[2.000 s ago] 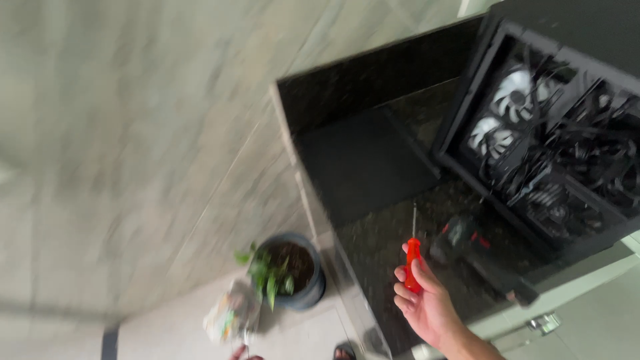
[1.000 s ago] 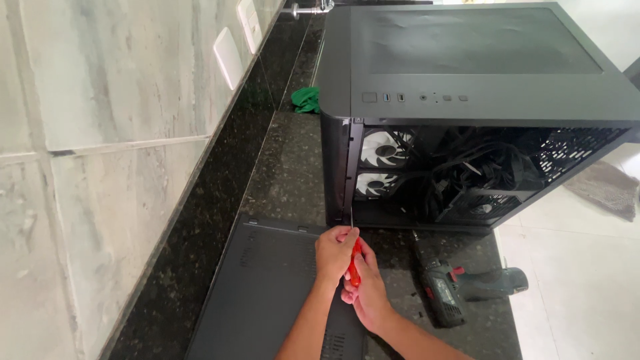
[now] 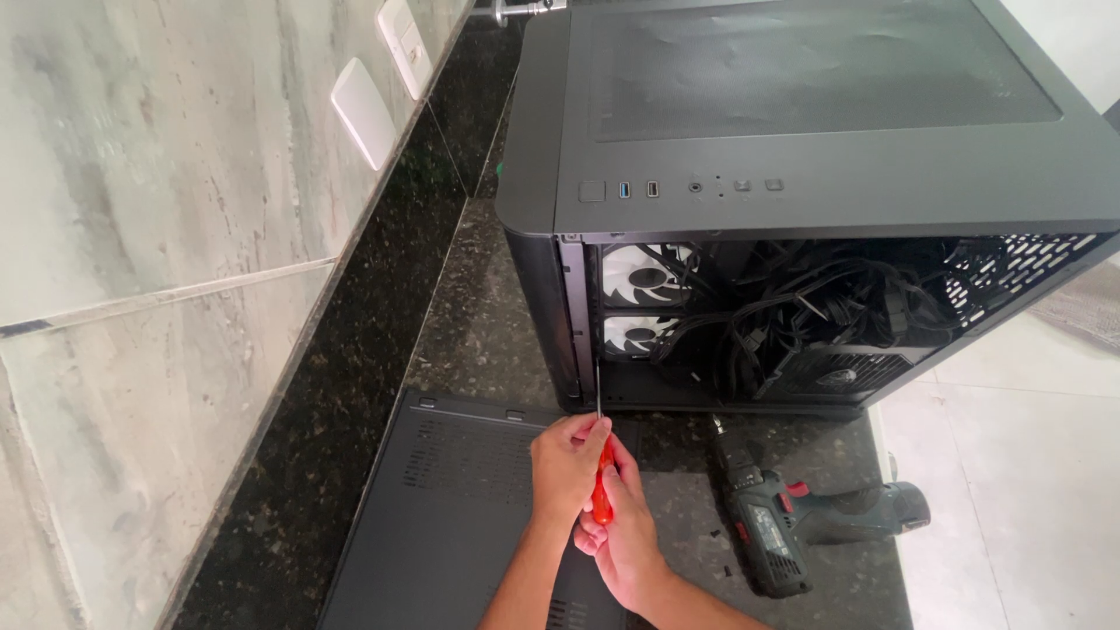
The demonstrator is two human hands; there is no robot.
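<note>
A black computer case [image 3: 840,210] stands on a dark granite countertop [image 3: 472,324], its side open on bundled black cables [image 3: 814,306] and white-bladed fans [image 3: 647,276]. My right hand [image 3: 626,525] is closed around the red handle of a screwdriver [image 3: 603,490]. My left hand [image 3: 564,464] pinches the same screwdriver near the top of its handle. The thin shaft points at the lower front corner of the opening; whether its tip touches anything cannot be told. Beneath my hands lies a black perforated side panel [image 3: 455,525].
A cordless drill [image 3: 774,525] lies right of my hands, with a few small dark screws [image 3: 726,570] beside it. The marble-patterned wall [image 3: 175,175] with white outlet plates [image 3: 363,114] rises at the left. The counter's edge is at the right, above a tiled floor [image 3: 1006,490].
Two seconds ago one hand held the screwdriver up away from the case; now both hands are on it at the case's opening. The view has swung to the case and come nearer.
</note>
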